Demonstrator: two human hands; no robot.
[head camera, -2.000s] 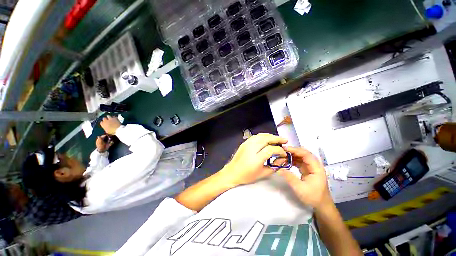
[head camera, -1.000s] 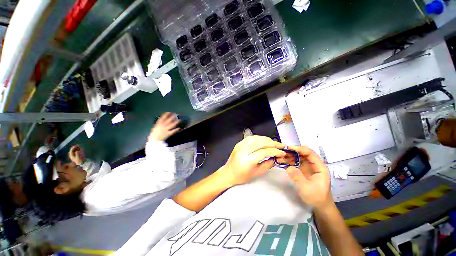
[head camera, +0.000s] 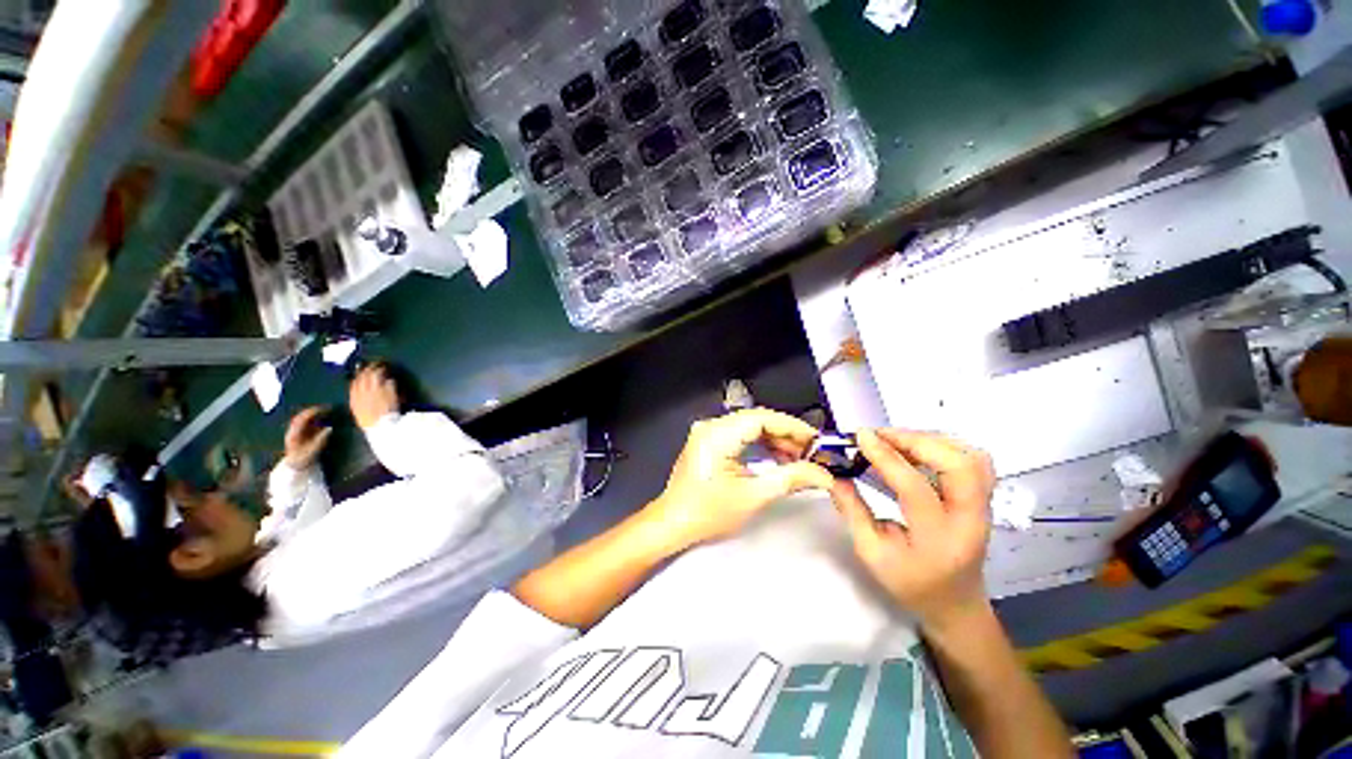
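Observation:
A small black watch housing (head camera: 839, 454) with a bright glint on its face is held between the fingertips of both my hands, above my lap. My left hand (head camera: 741, 472) grips its left side with thumb and fingers. My right hand (head camera: 919, 519) holds its right side with thumb and index finger. Fingers hide part of the housing. A clear blister tray (head camera: 712, 245) with rows of black housings lies on the green-matted bench, ahead of my hands.
The white machine base (head camera: 964, 326) stands at the right, with a black cable chain (head camera: 1157, 289), an orange-copper cylinder (head camera: 1324, 383) and a handheld meter (head camera: 1198, 512). A coworker (head camera: 371, 519) sits at the left by a white parts tray (head camera: 349, 208). White wipes (head camera: 484, 252) lie on the bench.
The housing has turned between my fingers, from an open ring-like view to a narrower one. The coworker's hands have moved, and the two small dark pieces near the bench edge no longer show.

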